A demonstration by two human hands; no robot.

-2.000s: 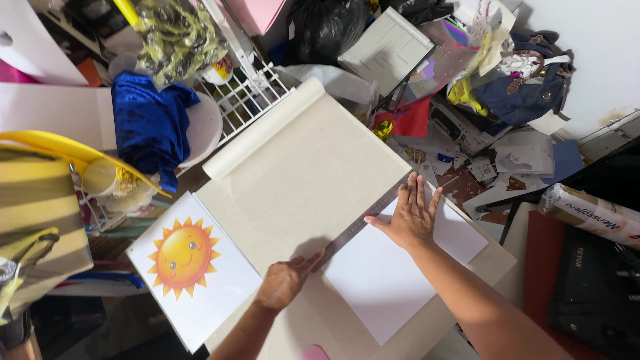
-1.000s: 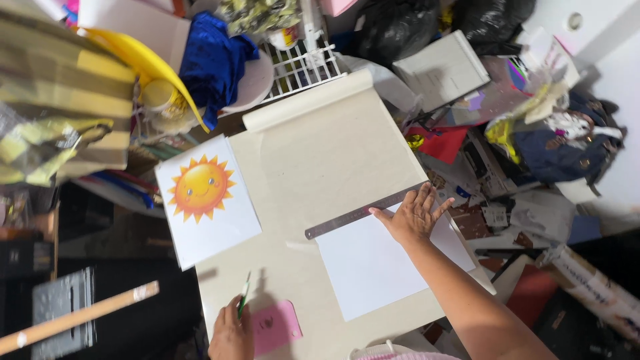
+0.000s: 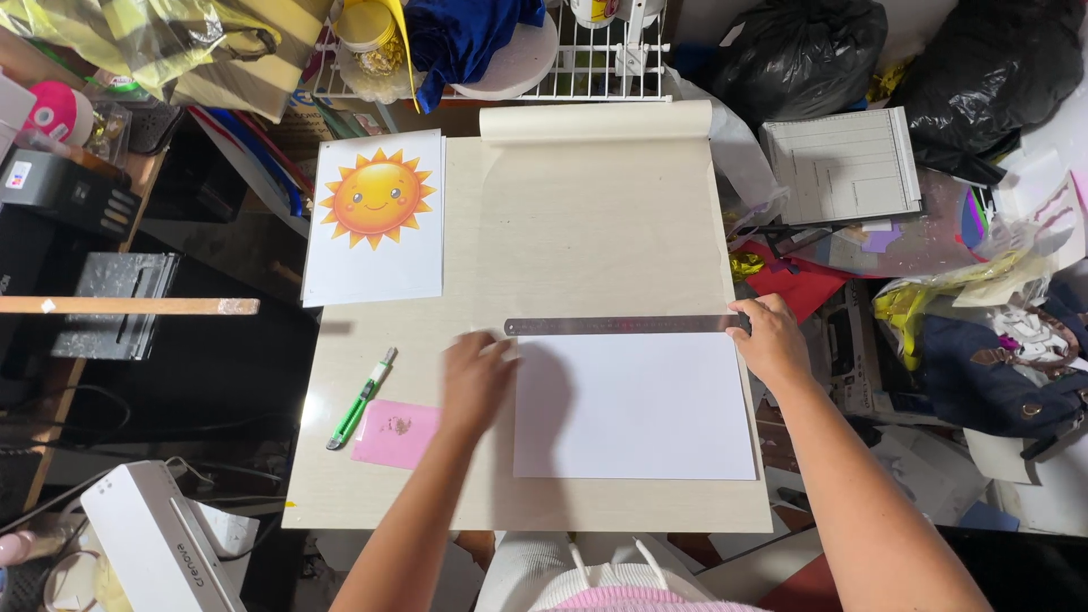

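A metal ruler [image 3: 620, 325] lies along the top edge of a blank white sheet [image 3: 637, 408] on the board. My right hand [image 3: 769, 336] grips the ruler's right end between thumb and fingers. Blurred, my left hand [image 3: 478, 378] is over the board just left of the sheet, near the ruler's left end; whether it touches anything is unclear. A green utility knife [image 3: 361, 399] rests at the left beside a pink card [image 3: 395, 433] with small crumbs on it. Sheets with a printed smiling sun [image 3: 374, 276] lie at the upper left. Translucent film [image 3: 595, 123] is rolled at the top.
A white wire rack [image 3: 608, 64] stands behind the board [image 3: 408, 510], holding a blue cloth [image 3: 467, 38] and a jar [image 3: 367, 30]. Black plastic bags [image 3: 799, 59] and a paper pad [image 3: 837, 166] are at the right. A wooden stick [image 3: 127, 306] juts in from the left.
The green knife, in my left hand one second ago, now lies on the board. My left hand has moved toward the sheet. My right hand has shifted from flat on the ruler to gripping its end.
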